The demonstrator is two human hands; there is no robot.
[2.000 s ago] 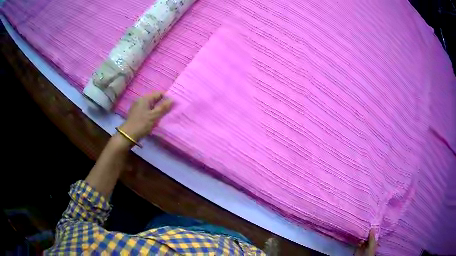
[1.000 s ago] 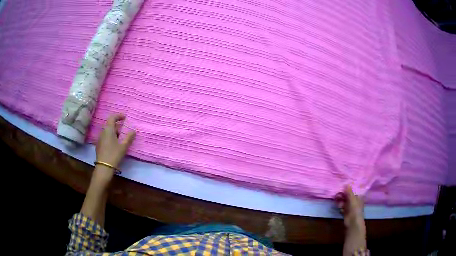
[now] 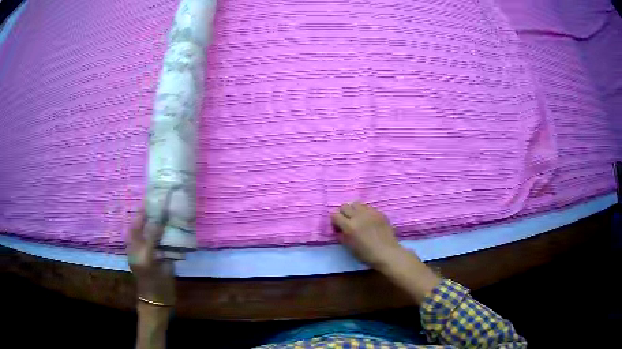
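The pink striped fabric ply [image 3: 293, 136] lies over most of the table, mostly flat, with a rumpled fold near its right end. A whitish roll with grey-green marks [image 3: 179, 116] lies across it on the left. My left hand [image 3: 146, 249] is at the near end of the roll, against its left side; it is blurred, and a firm grip cannot be told. My right hand [image 3: 365, 232] is at the near fabric edge, its fingers curled down on the cloth. Its fingertips are partly hidden, so a pinch cannot be told.
A white paper strip [image 3: 273, 262] shows between the fabric and the brown wooden table edge [image 3: 286, 300]. More pink cloth with a dark crease [image 3: 566, 35] lies at the upper right. A dark object stands at the right rim.
My right hand has left the bunched cloth at the right and moved left along the near edge. My left hand has moved from the cloth to the roll's end. The view has turned.
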